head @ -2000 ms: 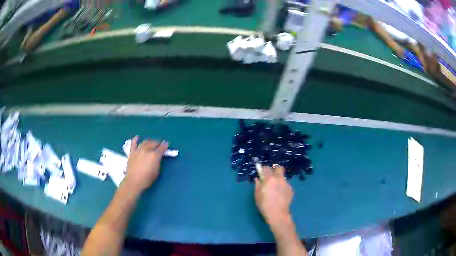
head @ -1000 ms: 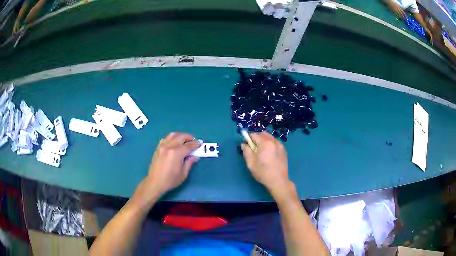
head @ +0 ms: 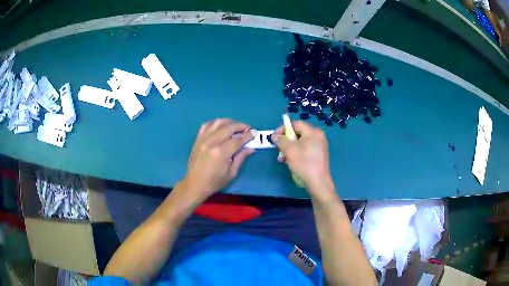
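A white plastic housing (head: 260,139) lies flat in front of me, its dark openings facing up. My left hand (head: 220,148) holds its left end. My right hand (head: 303,151) holds the small hand tool (head: 289,127), pale yellow, upright between the fingers, with its fingertips at the housing's right end. A dark spot shows under those fingertips; whether it is a black insert or the opening I cannot tell. The pile of black inserts (head: 332,81) lies beyond my right hand. Several loose housings (head: 131,89) lie to the left.
A heap of white housings (head: 33,103) is at far left. A long white strip (head: 483,146) lies at far right. A pale rail (head: 167,17) with an upright (head: 357,19) runs along the far edge. Below the bench are cartons (head: 58,240) at left and white bags (head: 396,232) at right.
The view has tipped down towards my lap. My left hand has brought the housing right, up to my right hand. My right hand has left the pile's edge and its fingertips now touch the housing's end.
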